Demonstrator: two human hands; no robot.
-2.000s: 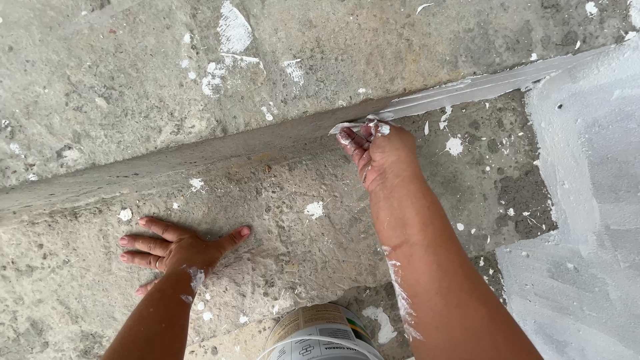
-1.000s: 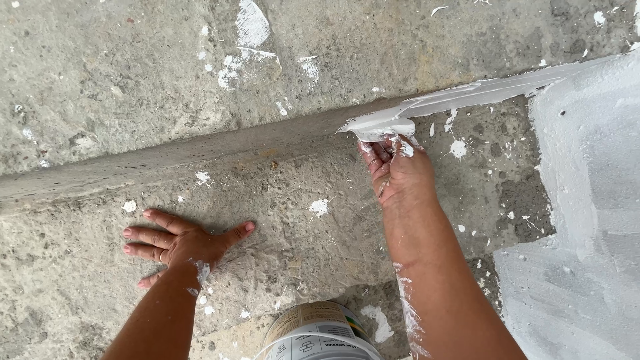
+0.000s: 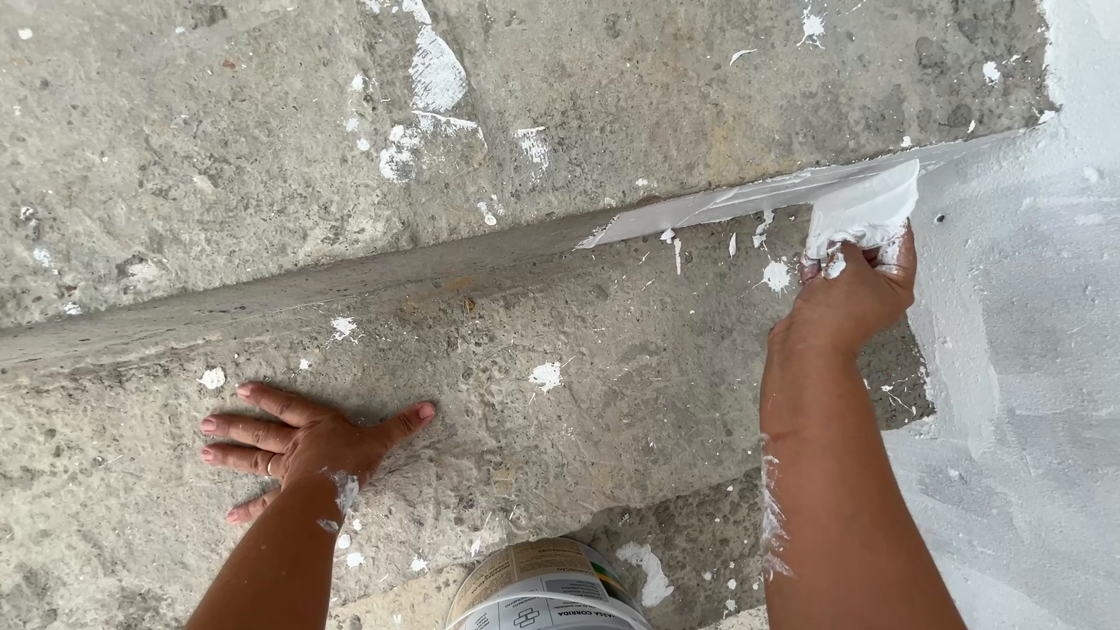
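My left hand (image 3: pixel 319 442) lies flat on the lower concrete step (image 3: pixel 490 437), fingers spread and nothing in it, with white smears at its wrist. At the right, my right hand (image 3: pixel 853 284) grips a putty-coated spreader blade (image 3: pixel 866 206); the tool's handle is hidden by my fingers. The blade lies over the step's riser (image 3: pixel 726 203), near its right end. A band of smooth white putty covers the riser's right part, while its left part is bare grey concrete. White putty also coats the fingers of this hand.
A labelled plastic bucket (image 3: pixel 547 586) stands at the bottom centre, partly cut off. The upper concrete step (image 3: pixel 289 131) bears white splatters and smears. A white-coated wall (image 3: pixel 1041 350) runs down the right side.
My right hand and the spreader have moved right along the riser, towards the white wall. My left hand stays planted on the lower step.
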